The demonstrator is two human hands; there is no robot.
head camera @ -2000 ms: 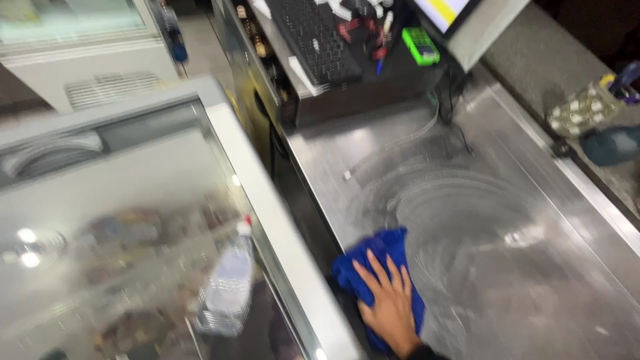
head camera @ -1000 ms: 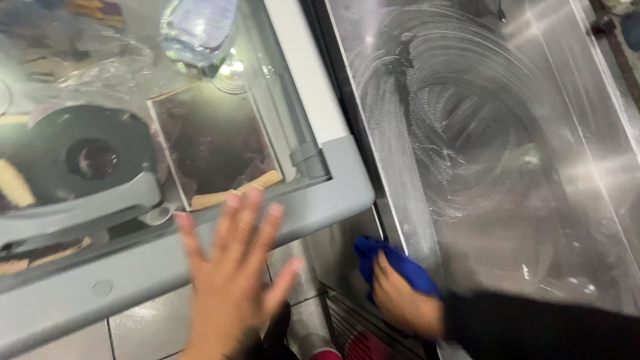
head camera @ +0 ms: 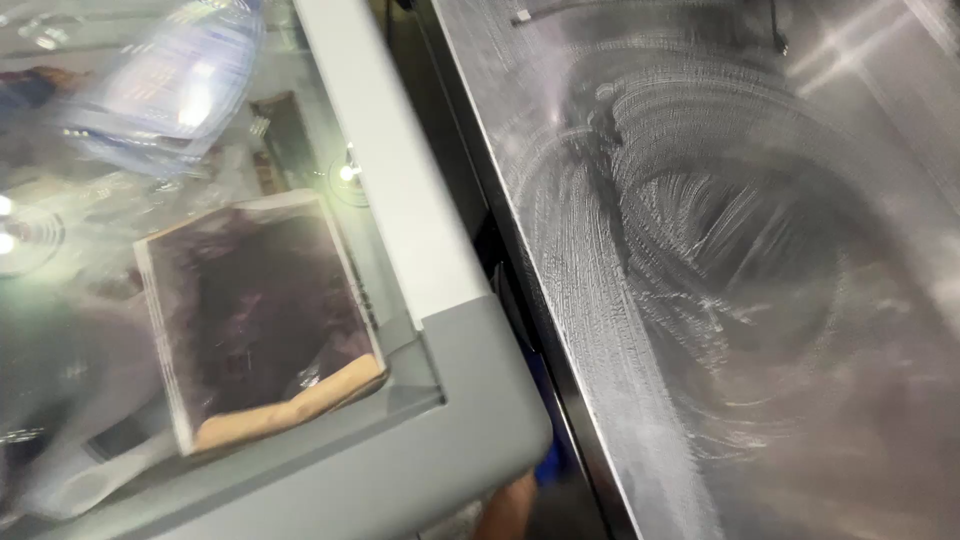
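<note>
Part of one hand, which I take as my right hand (head camera: 511, 504), shows at the bottom edge, below the rounded grey corner of a glass-topped chest freezer (head camera: 480, 397). Its fingers are mostly hidden by that corner. Against it is a blue cloth (head camera: 551, 446), seen in the narrow gap between the freezer and a stainless steel counter (head camera: 757, 330). The cloth seems held in the hand. Curved wet streaks cover the counter's top. My left hand is out of view.
Under the freezer's glass lie a dark flat pack with a tan edge (head camera: 259, 322) and a clear, bluish plastic-wrapped item (head camera: 176, 90). A cable end (head camera: 521, 16) lies at the counter's far left. The counter's metal edge (head camera: 559, 352) runs along the gap.
My left hand, over the freezer's front edge a second ago, has left the view. The blue cloth, on the counter top two seconds ago, is now down in the gap beside it.
</note>
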